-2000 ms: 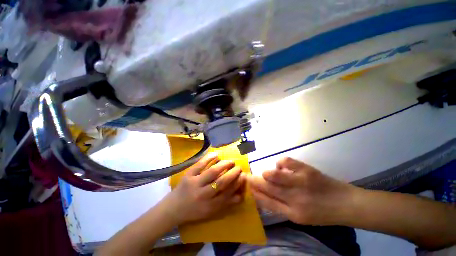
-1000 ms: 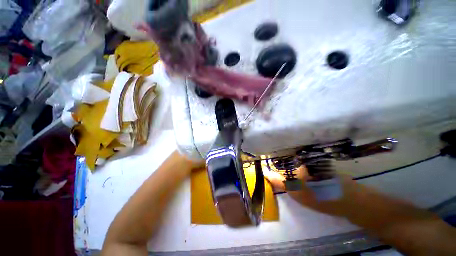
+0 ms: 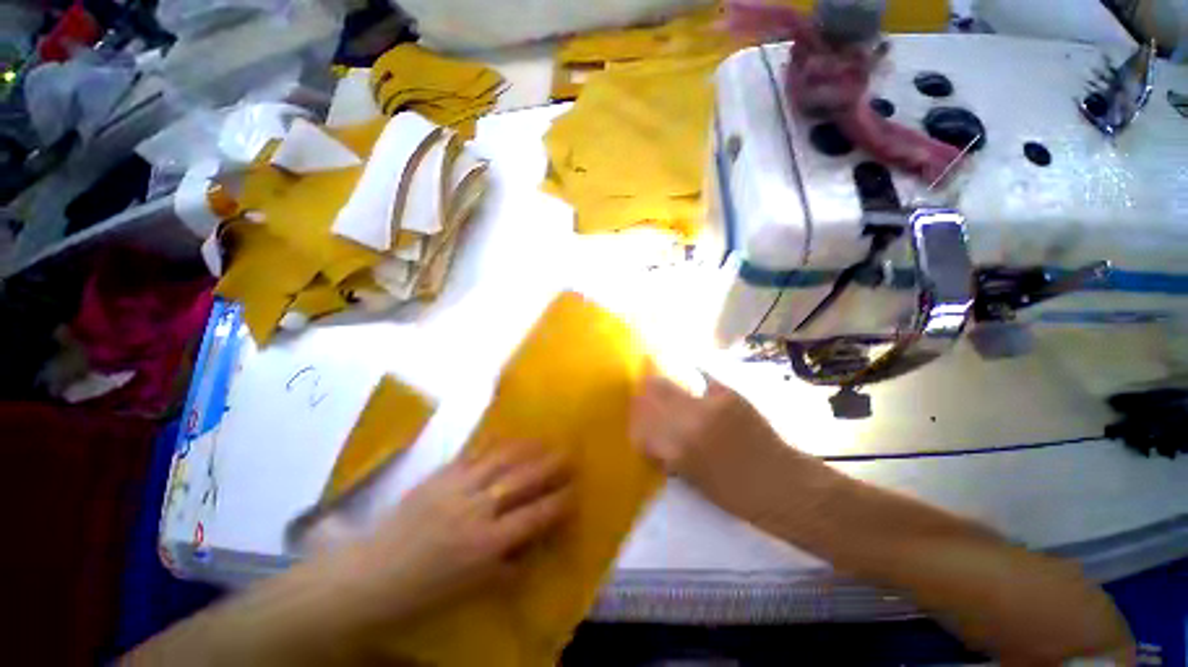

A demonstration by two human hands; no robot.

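Note:
A mustard-yellow fabric panel lies tilted on the white table left of the sewing machine head, its lower end over the table's front edge. My left hand, with a ring, lies on the panel's left side, blurred, fingers spread. My right hand pinches the panel's right edge near the lamp glare. A small yellow piece with a whitish lower end lies by my left forearm; its lower part is blurred. The presser foot area shows no yellow fabric under it.
A bundle of yellow-and-white pieces lies at the table's back left. Flat yellow cut pieces lie behind, beside the machine head. A pink cloth strip is tied on the head top. Black clips sit on the bed at right. Plastic bags are at far left.
The yellow panel and both hands have moved left, out from under the machine head. The view has shifted, showing more of the table's left and back. The small yellow piece now shows.

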